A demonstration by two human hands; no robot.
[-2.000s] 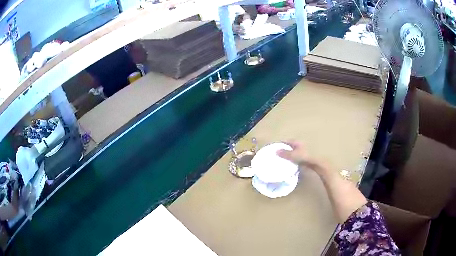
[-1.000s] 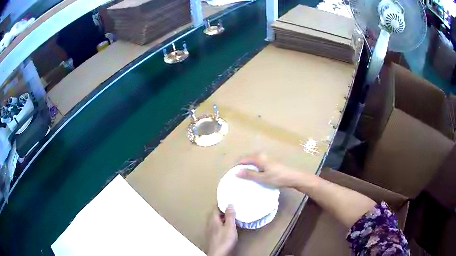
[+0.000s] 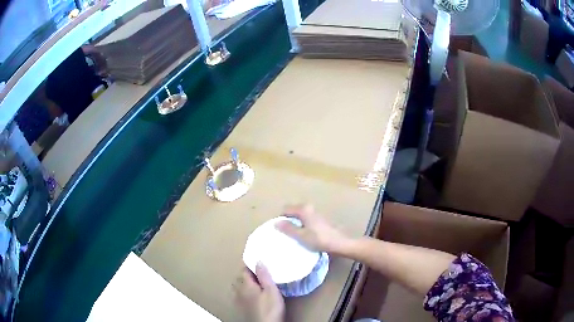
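A round white wrapped piece [image 3: 283, 251] is near the front of the cardboard-covered bench, with a smooth pale top and pleated side. My right hand [image 3: 308, 231] holds its upper right edge, thumb on top. My left hand [image 3: 261, 292] holds its lower left edge, thumb on top and fingers partly hidden. No gold shows on the piece. A gold ring-shaped ornamental base [image 3: 230, 182] with upright posts stands on the bench beyond it. A stack of white paper [image 3: 148, 295] lies at the lower left.
A green conveyor belt [image 3: 135, 154] runs along the left and carries two gold pieces [image 3: 172, 102]. Cardboard stacks lie at the bench's far end [image 3: 352, 43] and across the belt [image 3: 141, 47]. An open carton [image 3: 440, 220] is below the right edge, with another carton [image 3: 497, 157] and a fan beyond.
The view has shifted. The hands stay on the white piece, which since the earliest frame has moved away from the gold base toward me, and the left hand has joined it.
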